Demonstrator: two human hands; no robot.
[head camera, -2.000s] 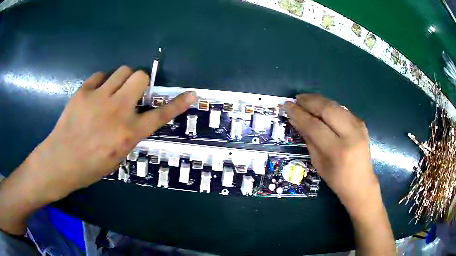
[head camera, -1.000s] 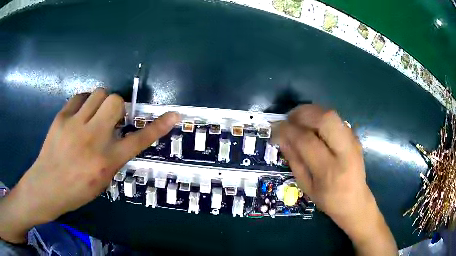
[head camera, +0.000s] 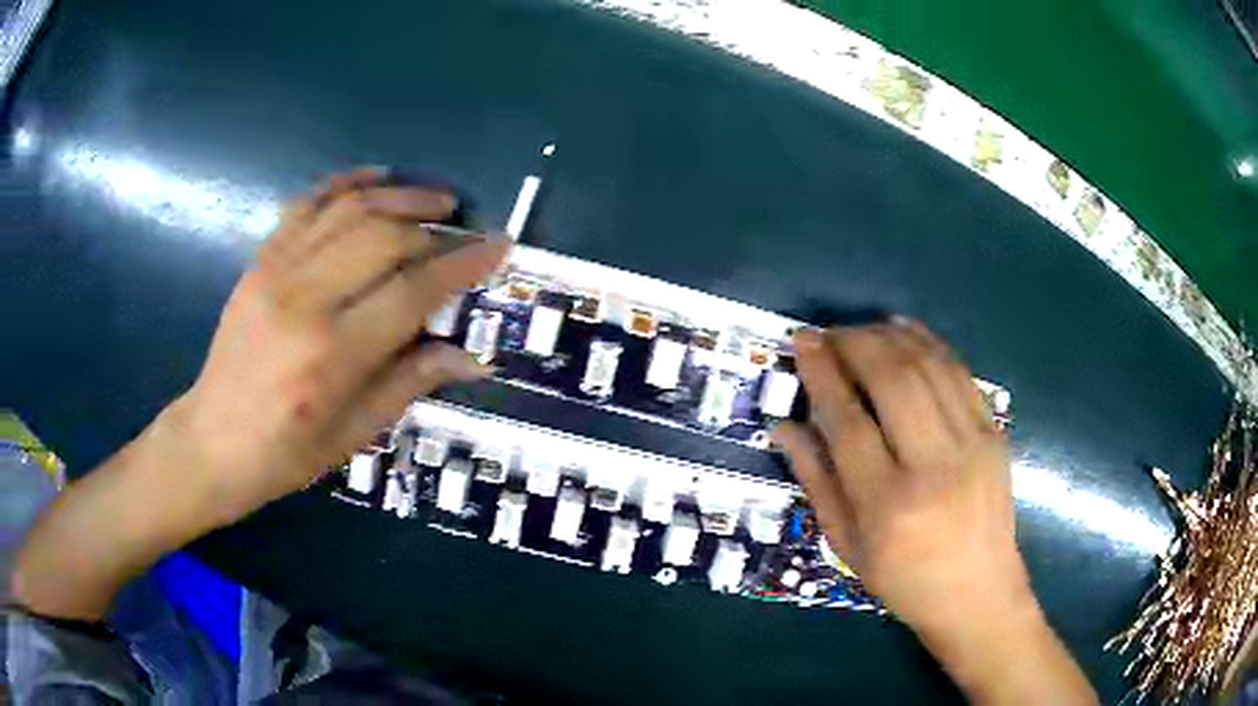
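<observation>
Two long power strip housings lie side by side on the dark green bench. The upper housing (head camera: 635, 345) has white blocks and small copper-coloured spots along its white edge. My left hand (head camera: 324, 324) holds its left end, fingers on the far edge and thumb on the near edge. My right hand (head camera: 904, 462) holds its right end the same way and hides most of that end. A thin white stub (head camera: 524, 207) sticks up beside my left fingers. The lower housing (head camera: 566, 510) has similar blocks; its circuit board (head camera: 803, 568) is partly hidden by my right hand.
A tangled pile of copper contact strips (head camera: 1207, 572) lies at the right. A worn pale edge (head camera: 986, 145) curves across the upper right, with a brighter green surface (head camera: 1104, 83) beyond. A blue bin (head camera: 204, 607) shows at the lower left.
Both housings now slant down to the right in view. My left index finger has left the housing's middle, and my left hand is around its left end. My right thumb has spread to the near edge.
</observation>
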